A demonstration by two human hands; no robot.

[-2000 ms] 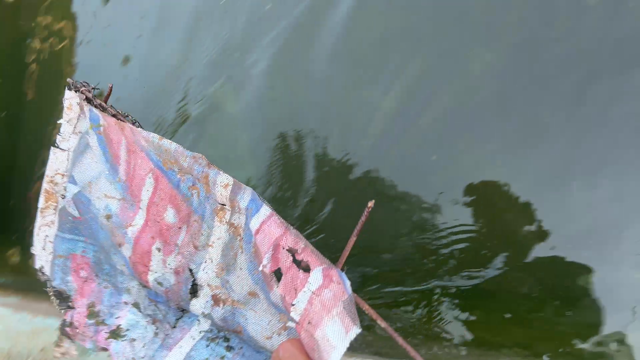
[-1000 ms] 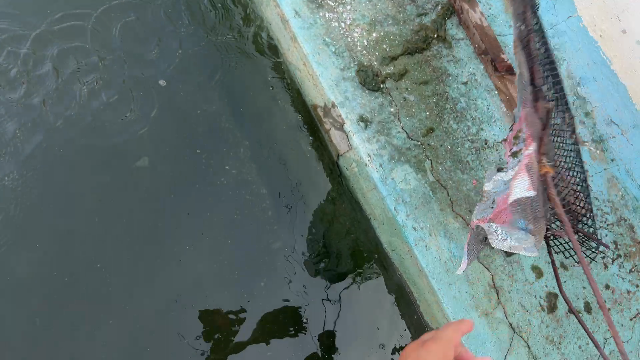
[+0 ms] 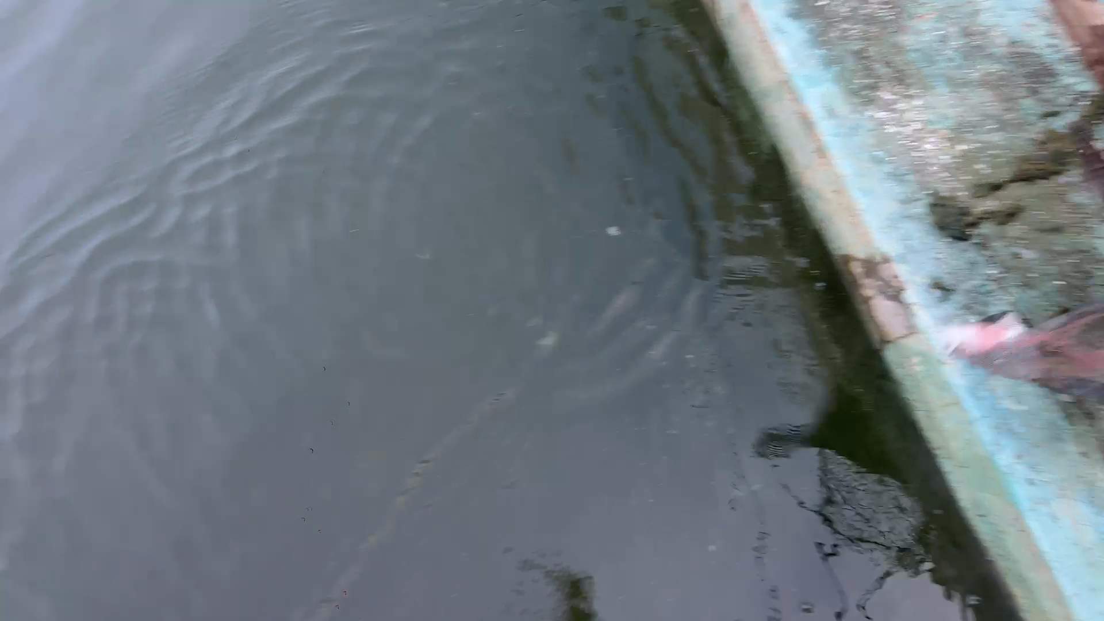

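Neither my left hand nor my right hand shows in the head view at this moment. A piece of pink and white woven cloth or sheet (image 3: 1026,345), blurred, reaches in from the right edge over the painted concrete ledge; what holds it, if anything, is out of view. Dark, rippled water (image 3: 414,285) fills the left and middle. A faint pale line, perhaps a stick or pole, runs slantwise in the lower part of the water; whether it lies below the surface or is a reflection I cannot tell.
The blue-green concrete ledge (image 3: 966,414) slants down the right side, its rim chipped and worn. Dirt and a dark crack (image 3: 1009,181) mark its top. Dark green growth or shadow runs along the waterline, and branch-like reflections lie at the lower right.
The fingers seen at the bottom edge one second ago are out of view. The pink and white sheet now shows nearer the ledge's rim. The view has shifted toward the water.
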